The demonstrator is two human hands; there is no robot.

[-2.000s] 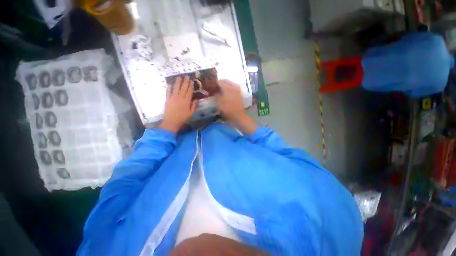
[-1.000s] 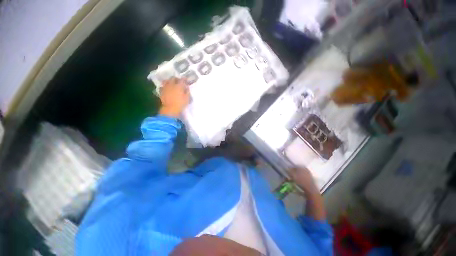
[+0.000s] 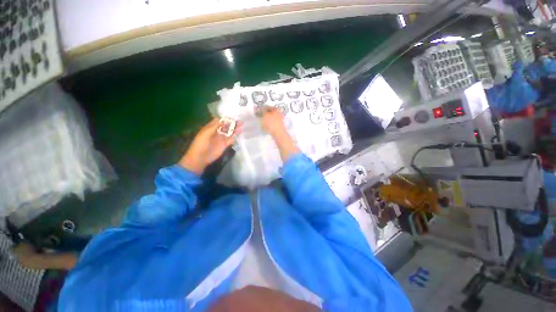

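A small square ring [image 3: 227, 127] with an open centre is held in the fingers of my left hand [image 3: 210, 143], just left of the white tray. The white tray [image 3: 256, 159] lies in front of me with dark rings in pockets along its far and right sides; its nearer left part shows empty pockets. My right hand [image 3: 274, 125] reaches down over the tray, fingertips at a ring in the second row. Its fingertips are blurred, so I cannot tell if they grip anything.
The machine base [image 3: 366, 164] stands right, with an amber press head [image 3: 405, 194] over a brown fixture [image 3: 379, 210]. A control box [image 3: 445, 116] with red displays stands behind. Wrapped trays [image 3: 46, 146] lie left, near another person's arm [image 3: 52, 261]. More trays [image 3: 448, 67] and people appear far right.
My view has swung so the tray is central. My left hand has lifted off the tray with a ring. My right hand has moved from the machine base to the tray.
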